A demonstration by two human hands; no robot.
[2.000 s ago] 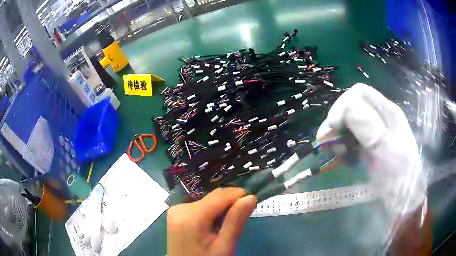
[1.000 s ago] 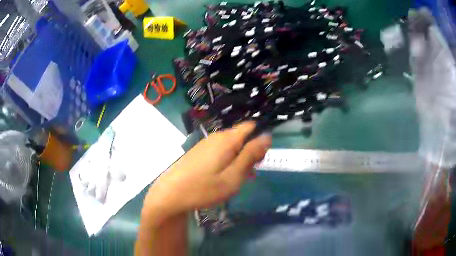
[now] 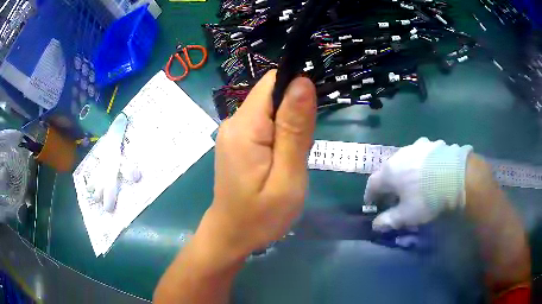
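Note:
My bare left hand is closed on a black wire harness, which rises from the fist toward the top edge. My gloved right hand is low over the near bench at the right, fingers curved around the end of a blurred dark harness bundle with a white label; whether it grips is not clear. The steel ruler lies flat behind my right hand, partly covered by both hands. The harness pile lies beyond, with many white labels and coloured wires.
Orange-handled scissors lie left of the pile. Paper sheets lie at left with a spare white glove on them. A blue parts bin, a blue file rack and an orange pen cup stand at the far left. More harnesses lie at far right.
My left hand has turned upright, now holding a harness up. My right hand has come from the far right edge to the near bundle. The view has shifted, moving the pile and yellow sign upward.

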